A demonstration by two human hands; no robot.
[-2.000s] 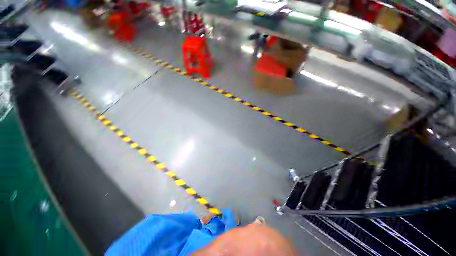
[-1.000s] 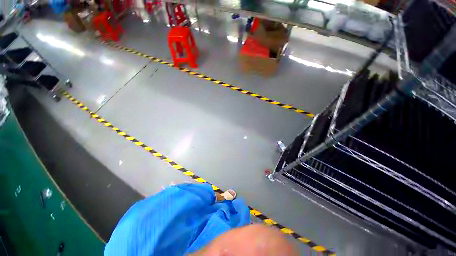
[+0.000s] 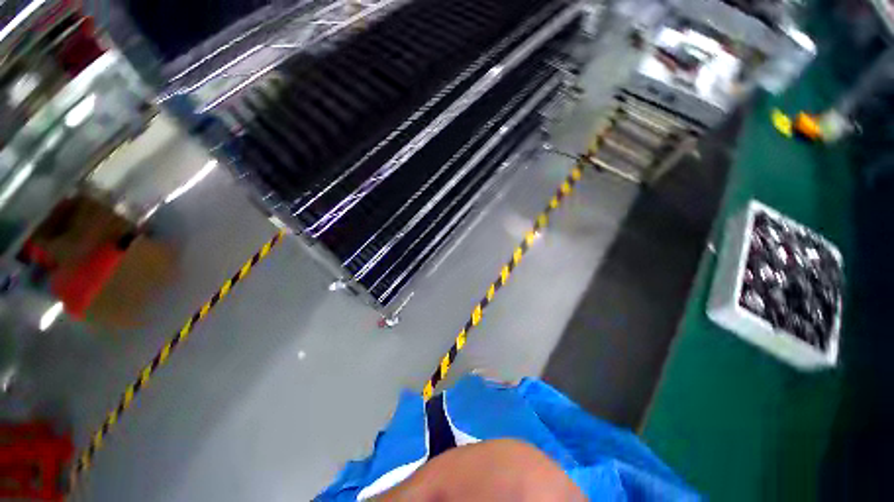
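Neither of my hands can be made out in the head view. A white shallow box (image 3: 727,308) full of small black-and-silver components (image 3: 790,275) lies on the green bench (image 3: 686,387) at the right. The components form a loose, slightly blurred heap. My blue smock (image 3: 578,431) with white trim shows at the bottom edge, with bare skin in front of it.
A wire rack (image 3: 422,147) with rows of dark upright trays stands at upper centre. A white machine (image 3: 686,74), an orange-yellow item (image 3: 808,125), hazard tape (image 3: 477,312), a dark mat (image 3: 627,294), a cardboard box (image 3: 132,284) and a red item (image 3: 34,461) also show.
The view has swung round: the rack has moved from the right to upper centre, and the bench from the left to the right. The white box and the machine have come into view.
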